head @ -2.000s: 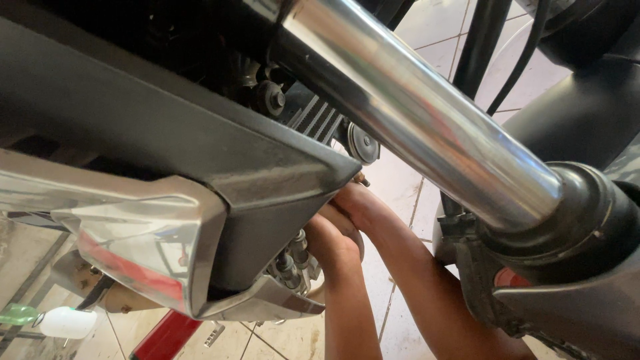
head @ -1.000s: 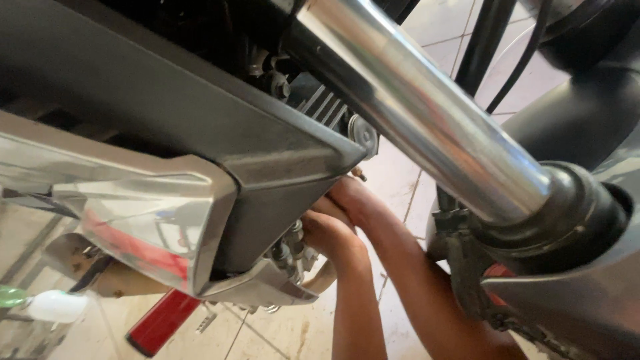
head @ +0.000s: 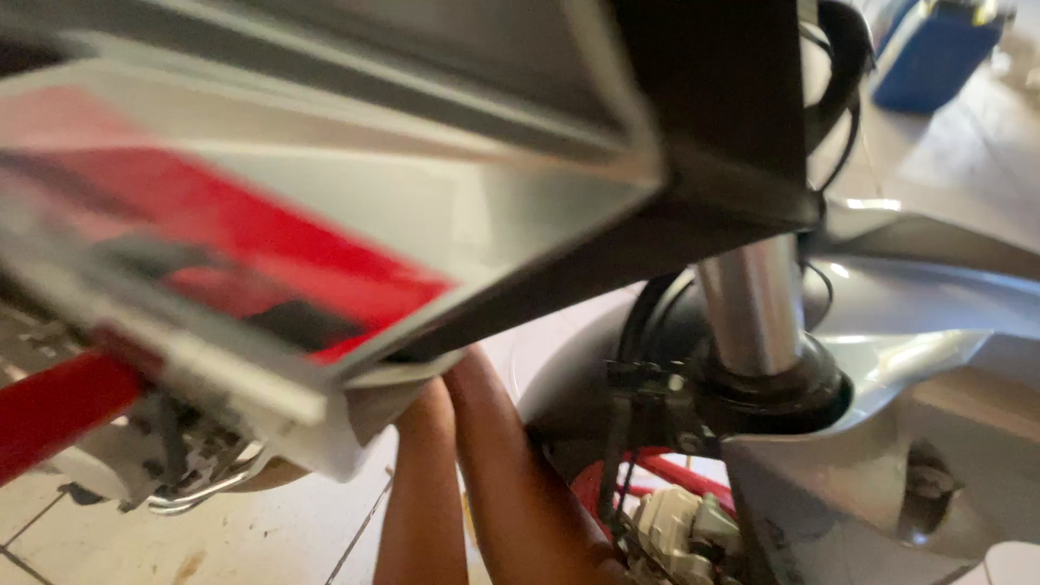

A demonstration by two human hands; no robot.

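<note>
Both my forearms reach up from the bottom of the view, side by side, and pass behind the lower edge of a motorcycle's side fairing (head: pixel 504 203), which is white, red and dark. My left hand and my right hand are hidden behind that panel, so what they touch does not show. Right of the forearms stand the chrome front fork tube (head: pixel 751 305) and its black dust seal (head: pixel 764 390). A black brake hose (head: pixel 621 431) runs down beside the fork.
The front fender (head: pixel 910 284) juts out at the right. Below the fork are a brake caliper (head: pixel 670 520) and red wheel parts (head: pixel 691 479). A red bar (head: pixel 65 406) crosses the lower left. A blue container (head: pixel 934 57) stands on the tiled floor (head: pixel 301 536) at upper right.
The view has swung to the outside of the fairing. My hands, partly visible below the dark panel before, are now hidden behind the fairing; the forearms still reach in together.
</note>
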